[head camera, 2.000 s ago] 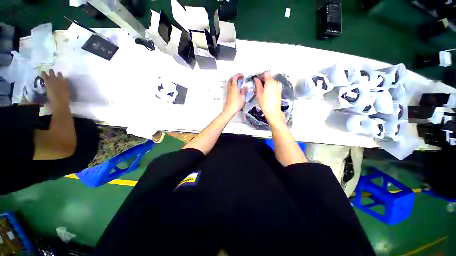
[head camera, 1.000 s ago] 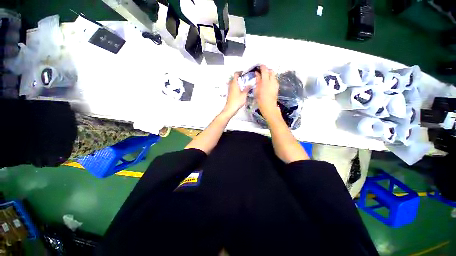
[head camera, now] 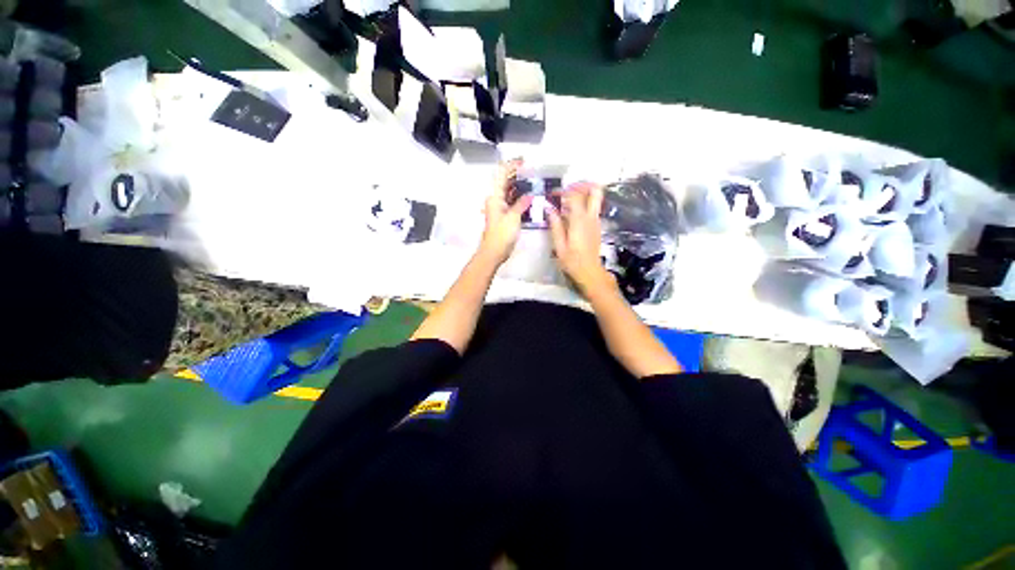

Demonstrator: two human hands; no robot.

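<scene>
A small accessory box [head camera: 542, 205], dark with a white part in the middle, lies between my hands in front of me. My left hand [head camera: 504, 218] holds its left side. My right hand [head camera: 578, 226] has its fingers on its right side. Details inside the box are too blurred to tell. A clear poly bag [head camera: 642, 236] with dark contents lies just right of my right hand. A small white piece with a black pattern [head camera: 390, 213] lies left of my hands, beside a small dark square [head camera: 422, 220].
Open black boxes with white flaps [head camera: 459, 102] stand at the bench's far edge. White foam sleeves [head camera: 824, 232] with dark items stand in rows at right. A black panel [head camera: 250, 115] and a sleeve [head camera: 124, 192] lie at left. Boxes [head camera: 849, 72] are on the green belt. A co-worker's dark sleeve [head camera: 84, 306] shows at left.
The box has gone from being raised and tilted in my hands to lying flatter between them. My hands have spread slightly apart. The co-worker's hand at left has gone from view.
</scene>
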